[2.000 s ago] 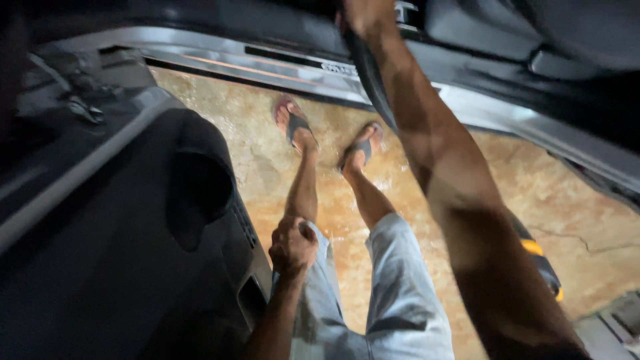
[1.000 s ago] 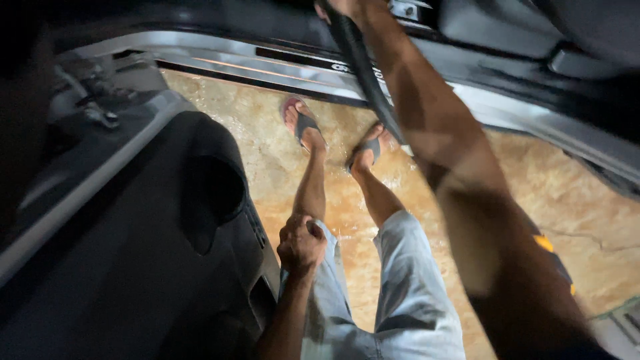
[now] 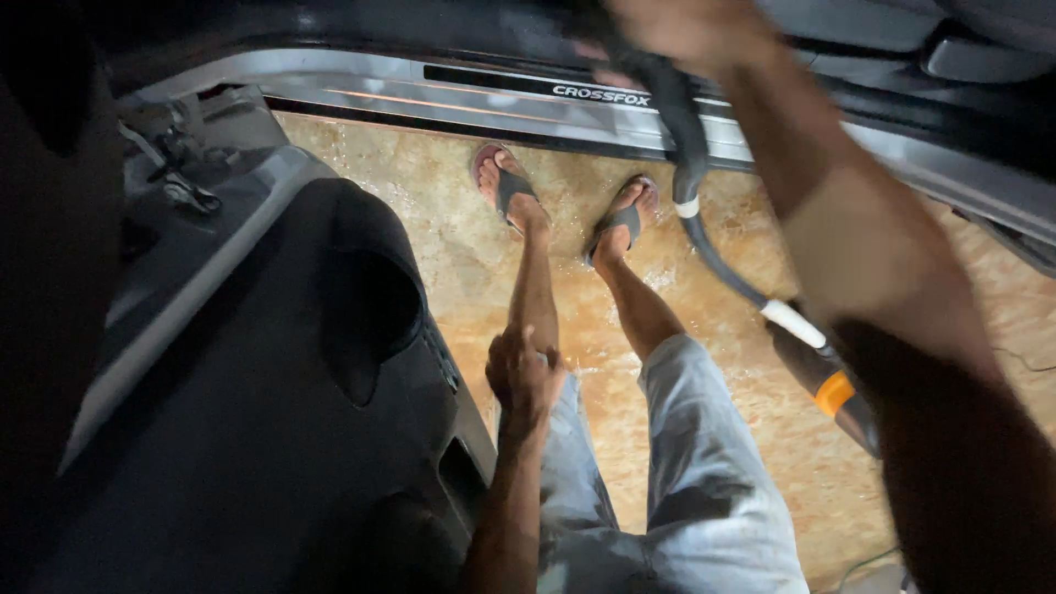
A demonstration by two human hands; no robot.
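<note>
My right hand (image 3: pixel 685 33), blurred at the top edge, is closed around a dark hose or nozzle (image 3: pixel 681 124) that crosses the car's door sill (image 3: pixel 371 95). The hose curves down past a white band and a white sleeve toward a black device with an orange band (image 3: pixel 835 393), partly hidden behind my right forearm. My left hand (image 3: pixel 524 371) is at my left knee, beside the open door's inner panel (image 3: pixel 272 396), with its fingers partly bent; nothing shows in it.
The open car door fills the left, with a door latch (image 3: pixel 190 194) near its upper edge. My feet in flip-flops (image 3: pixel 516 194) stand on the wet-looking floor (image 3: pixel 462 264) below the sill. Thin cables lie at the right. Dark car interior trim (image 3: pixel 982 54) spans the top right.
My right hand and forearm have shifted right along the sill, and more of the hose and the orange-banded device shows. My left hand stays by the knee, its fingers now looser.
</note>
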